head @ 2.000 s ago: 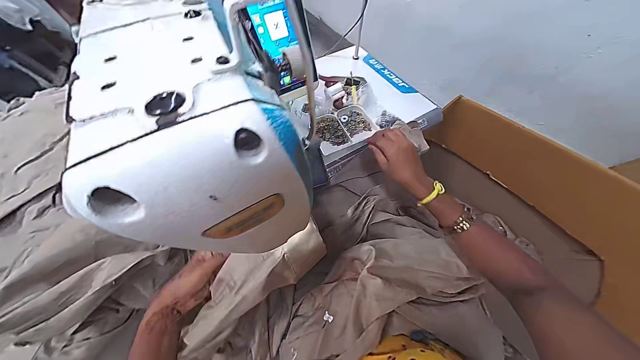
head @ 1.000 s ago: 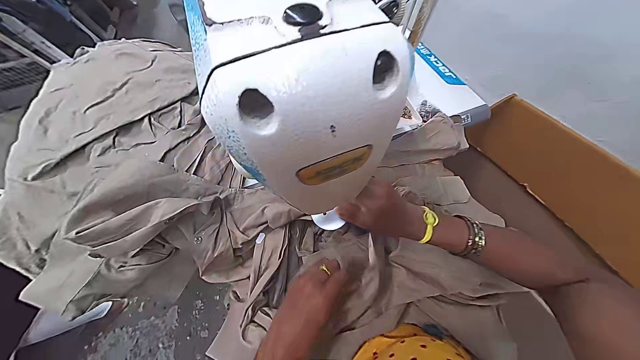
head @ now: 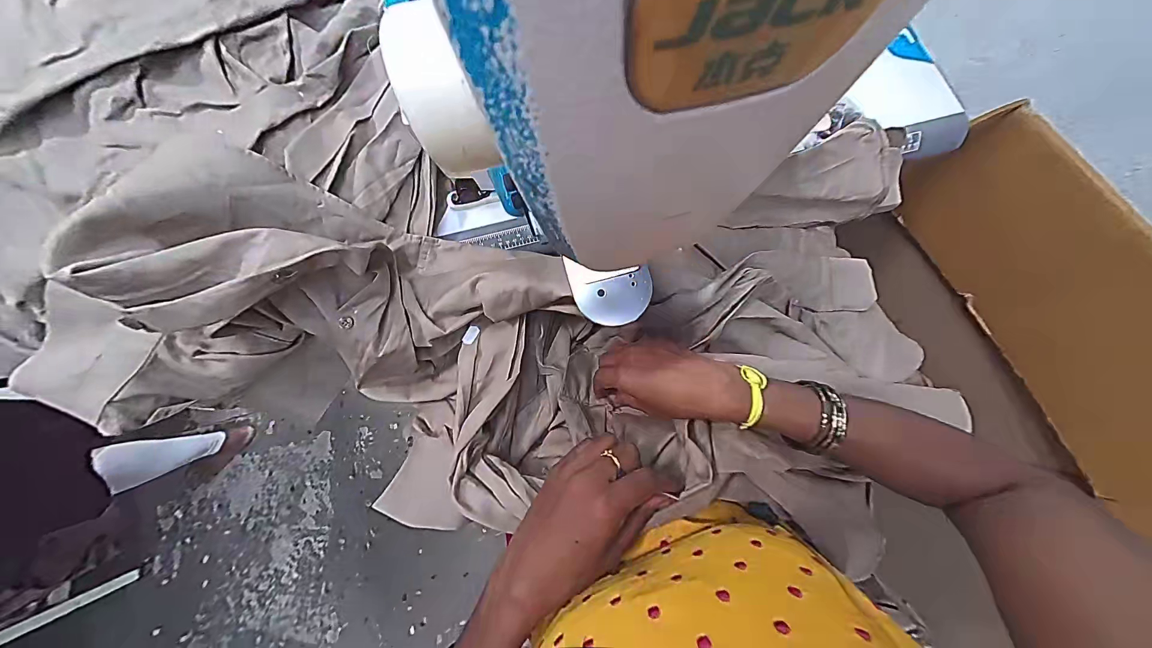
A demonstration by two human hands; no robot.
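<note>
Tan fabric garments (head: pixel 423 333) lie bunched under and in front of a white and blue Jack sewing-type machine (head: pixel 576 108), whose rounded metal plate (head: pixel 614 292) shows at the lower end of its head. My right hand (head: pixel 670 378), with a yellow band and bangles at the wrist, grips a fold of the cloth just below that plate. Closer to my body, my left hand (head: pixel 594 495), wearing a ring, pinches the cloth near the yellow dotted garment on my lap. The fingertips of both hands are partly hidden in the folds.
A brown cardboard box side (head: pixel 1035 297) stands at the right. Behind the machine is a white and blue box (head: pixel 909 90). A ruler scale (head: pixel 504 238) shows on the machine bed. At the lower left, part of another person's leg (head: pixel 162 459) is visible above the worn floor.
My right hand has left the parts trays beside the machine, seen two seconds ago, and is now on the cloth. My left hand has come nearer my body. The view has shifted greatly.
</note>
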